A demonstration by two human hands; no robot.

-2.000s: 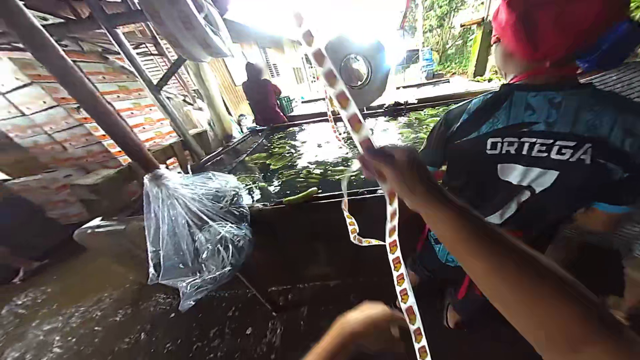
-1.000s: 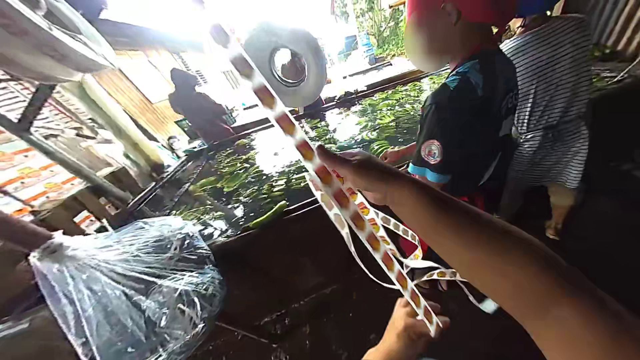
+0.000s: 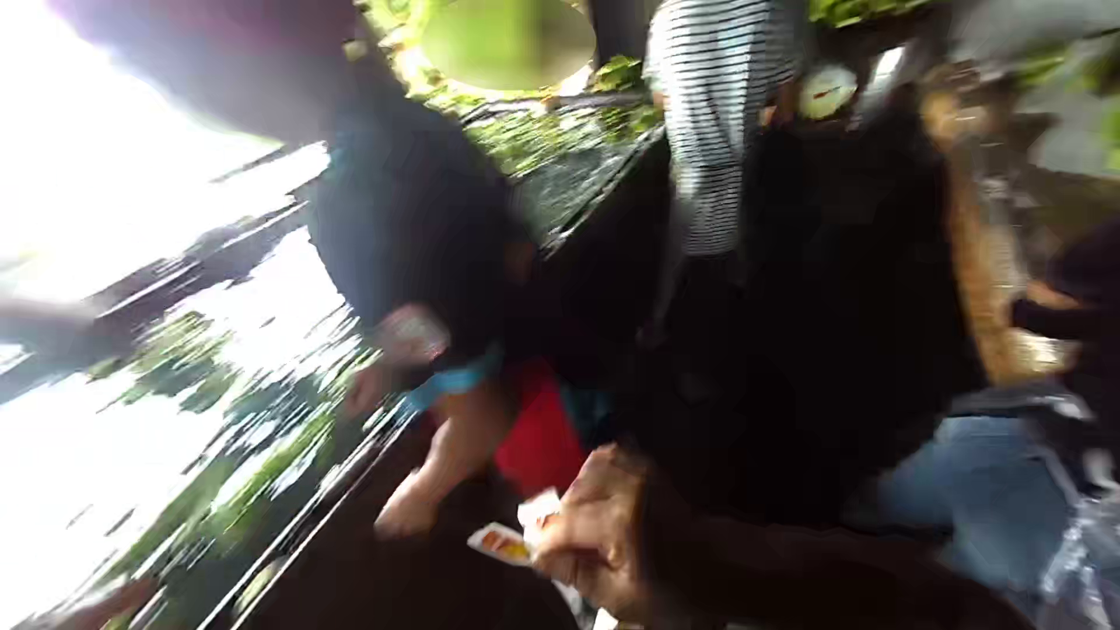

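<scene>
My right hand [image 3: 599,529], at the lower middle with its forearm reaching in from the right, pinches a white strip of printed stickers [image 3: 501,543]. One short end with red and yellow prints sticks out left of the fingers, and more white strip shows below them. My left hand is not in view. Just beyond, a co-worker in a dark shirt [image 3: 411,201] with a blue sleeve edge stands at a trough, one hand [image 3: 409,509] hanging near the strip. The view is strongly blurred.
On the left, the long trough [image 3: 306,534] holds water and green produce. A person in a striped top [image 3: 713,114] stands further back, near a round dial scale [image 3: 827,91]. Someone in blue jeans [image 3: 980,490] is at right, beside clear plastic [image 3: 1081,560].
The view has swung far to the right. My left hand, on the strip's lower end a second ago, is out of view. The strip, stretched long before, now shows only in short pieces at my right hand.
</scene>
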